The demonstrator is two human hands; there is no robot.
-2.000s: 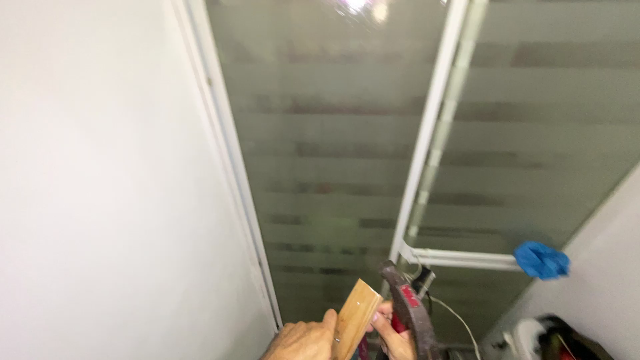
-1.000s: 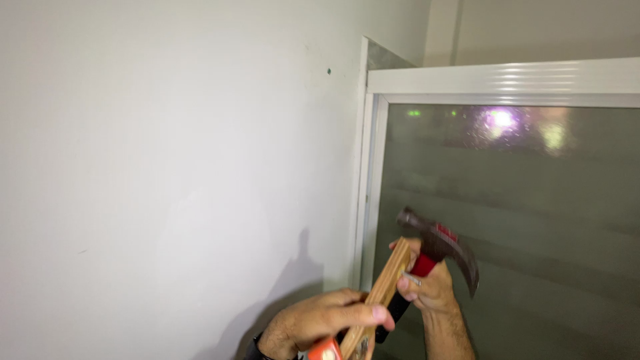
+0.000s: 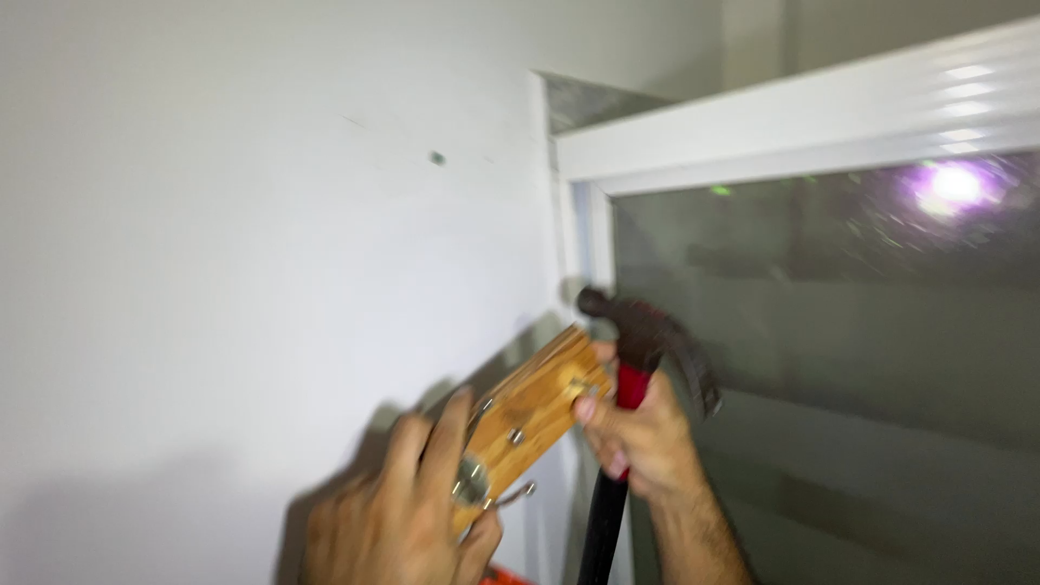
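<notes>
A varnished wooden board (image 3: pixel 536 406) with metal hooks (image 3: pixel 516 490) and a round metal piece is held at a slant in front of the white wall. My left hand (image 3: pixel 414 496) grips its lower end, fingers over the near edge. My right hand (image 3: pixel 638 435) pinches the upper end between thumb and finger and also holds a claw hammer (image 3: pixel 642 333) by its red and black handle, head up. A small dark hole or plug (image 3: pixel 437 158) shows in the wall above the board.
White wall (image 3: pixel 244 268) fills the left side. To the right stands a white-framed (image 3: pixel 764 110) frosted glass panel (image 3: pixel 837 341) that reflects a bright light. Something orange (image 3: pixel 504 577) shows at the bottom edge, partly cut off.
The view has swung up from the lower glass panels to the top corner of the frame. The board has turned so that its face with the hooks shows.
</notes>
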